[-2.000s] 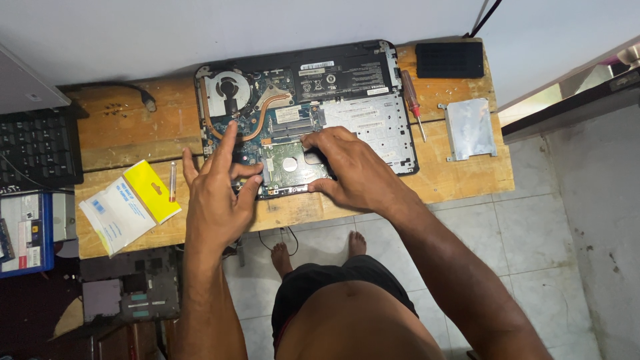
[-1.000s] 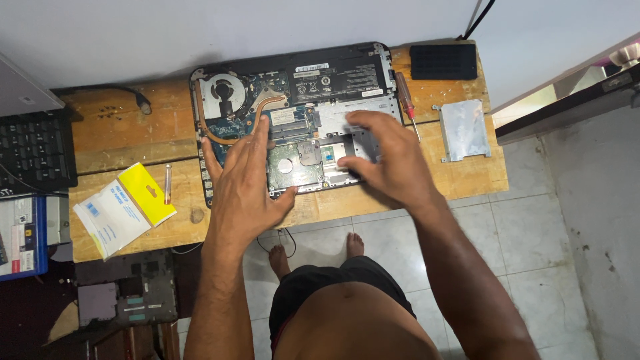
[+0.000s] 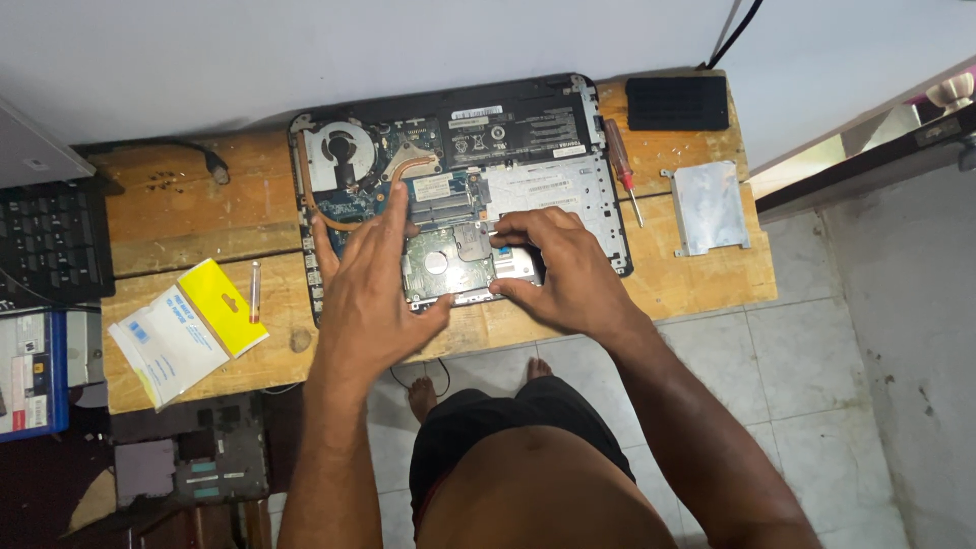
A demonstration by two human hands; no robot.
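An opened laptop base (image 3: pixel 526 183) lies on the wooden bench with its battery (image 3: pixel 518 133), cooling fan (image 3: pixel 341 155) and copper heat pipe (image 3: pixel 328 220) exposed. A hard drive (image 3: pixel 438 263), its green circuit board facing up, sits near the laptop's front edge. My left hand (image 3: pixel 366 290) is at the drive's left side, thumb by its front edge and fingers over the blue motherboard. At the drive's right side, my right hand (image 3: pixel 568 267) has its thumb and fingers bent around the drive's right end; whether they grip it is unclear.
Right of the laptop lie a screwdriver (image 3: pixel 621 164), a metal drive bracket (image 3: pixel 711 210) and a black cover (image 3: pixel 677 104). Small screws (image 3: pixel 164 181), a cable plug (image 3: pixel 217 168), a small clear tube (image 3: pixel 255 293) and a yellow-and-white packet (image 3: pixel 183 335) lie on the left. A keyboard (image 3: pixel 49 236) stands far left.
My right hand first moved right, off the drive, then came back left to the drive's right end. My left hand has shifted slightly around the drive's left side.
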